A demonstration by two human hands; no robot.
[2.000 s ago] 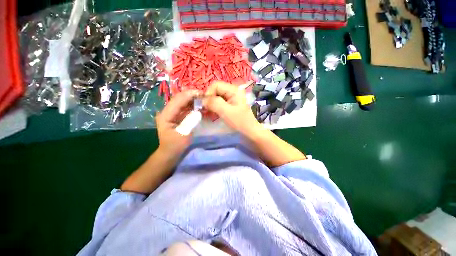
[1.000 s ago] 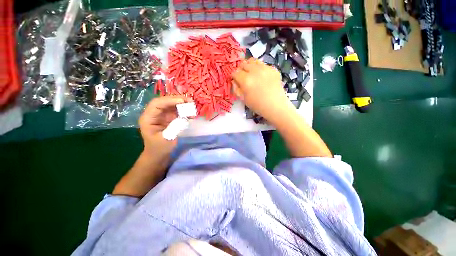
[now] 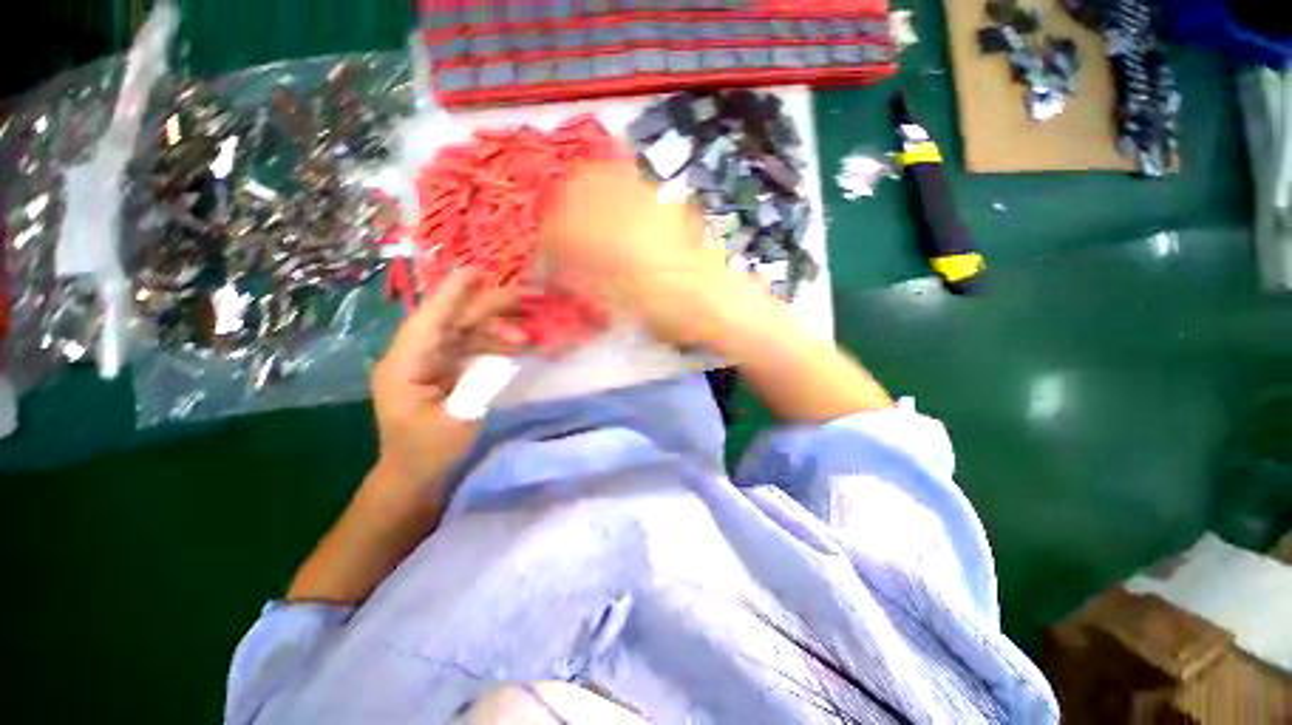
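Red strips [image 3: 475, 191] lie heaped on a white sheet. Dark rectangular pieces [image 3: 758, 156] lie loose to the right of them. My left hand [image 3: 425, 375] is at the lower left edge of the red heap, fingers curled, with a white finger cot [image 3: 482, 385] at its thumb. What its fingertips hold, if anything, is too blurred to tell. My right hand [image 3: 638, 255] is over the right part of the red heap, strongly blurred; its fingertips and any piece in them cannot be made out.
Shiny metal fittings [image 3: 269, 213] lie on clear plastic at left. A red tray [image 3: 652, 78] with rows of grey blocks lies beyond the piles. A black and yellow cutter [image 3: 935, 213] and brown cardboard [image 3: 992, 121] with dark pieces are at right. A cardboard box [image 3: 1148, 652] is lower right.
The whole view has shifted, with bench items further left. The right hand has moved from the heap's right edge towards the left hand. The pale square piece at the left fingertips no longer shows clearly.
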